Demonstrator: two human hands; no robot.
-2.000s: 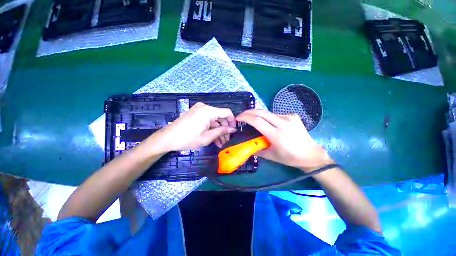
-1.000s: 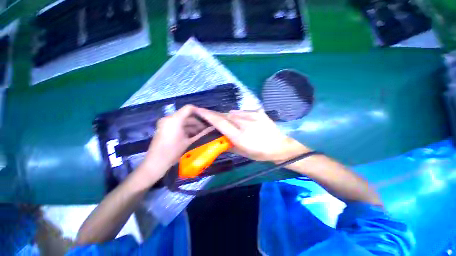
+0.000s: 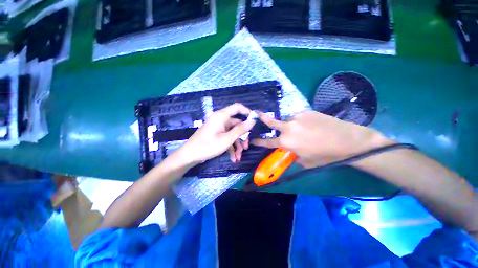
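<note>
A black plastic housing lies slightly tilted on a diagonally turned silvery protective sheet. My left hand is over the housing's right half and pinches a small pale part between thumb and forefinger. My right hand is at the housing's right end, its fingertips pointing at the small part. The orange electric screwdriver is tucked under my right palm; its bit is hidden. Its black cord runs over my right forearm. The round screw dish is just beyond my right hand, with a dark shape across it.
More black housings on silvery sheets lie along the far side, at the top left, top middle and top right. Others lie at the left edge. The green bench's near edge runs below the housing. Blue sleeves are at the bottom.
The view has shifted, so the bench things sit further right. My hands have come slightly apart, and a pale part now shows at my left fingertips. The housing has turned slightly since the oldest frame.
</note>
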